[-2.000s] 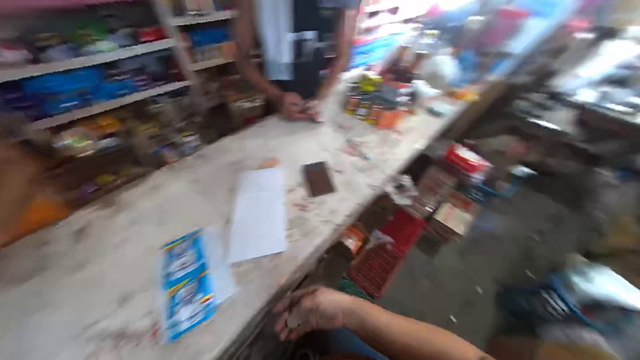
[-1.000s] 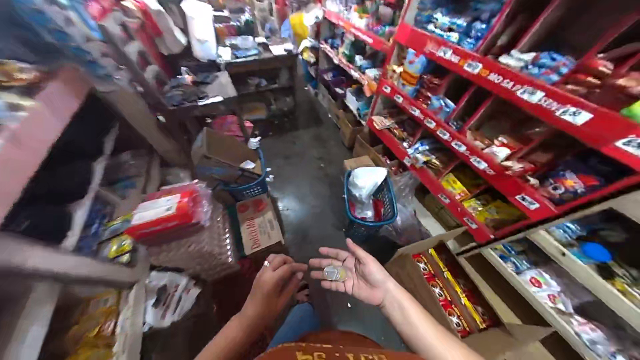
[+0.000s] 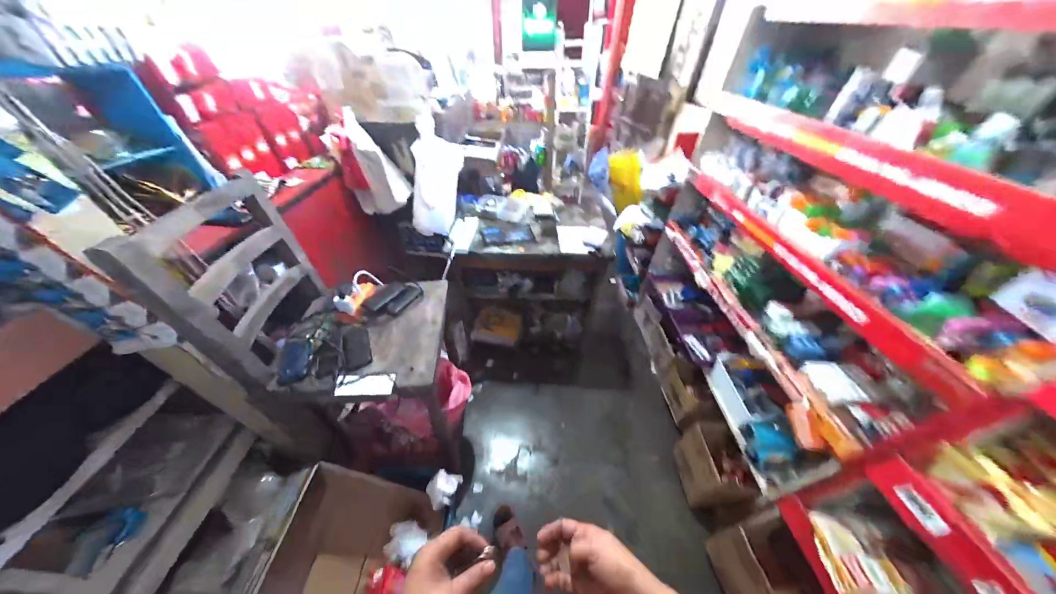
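Note:
At the bottom edge of the head view, my left hand (image 3: 452,563) has its thumb and forefinger nearly together. A small shiny, coin-like metal thing (image 3: 488,551) shows at their tips. Just to the right, apart from it, my right hand (image 3: 587,554) is half curled with the fingers bent inward; blur and the curled fingers hide whether anything lies in its palm. Between and below the hands, a blue-clad leg (image 3: 513,569) and a foot (image 3: 506,524) are visible.
Left of my hands is an open cardboard box (image 3: 355,503). Beyond it stands a wooden chair (image 3: 425,330) with phones and cables on its seat. Stocked red shelves (image 3: 833,289) line the right, above cardboard boxes (image 3: 701,470). A cluttered desk (image 3: 536,257) stands ahead over the wet-looking floor (image 3: 569,437).
The view has swung from a counter with a person behind it to an aisle. One second ago my right palm lay spread with coins on it; now its fingers are curled in.

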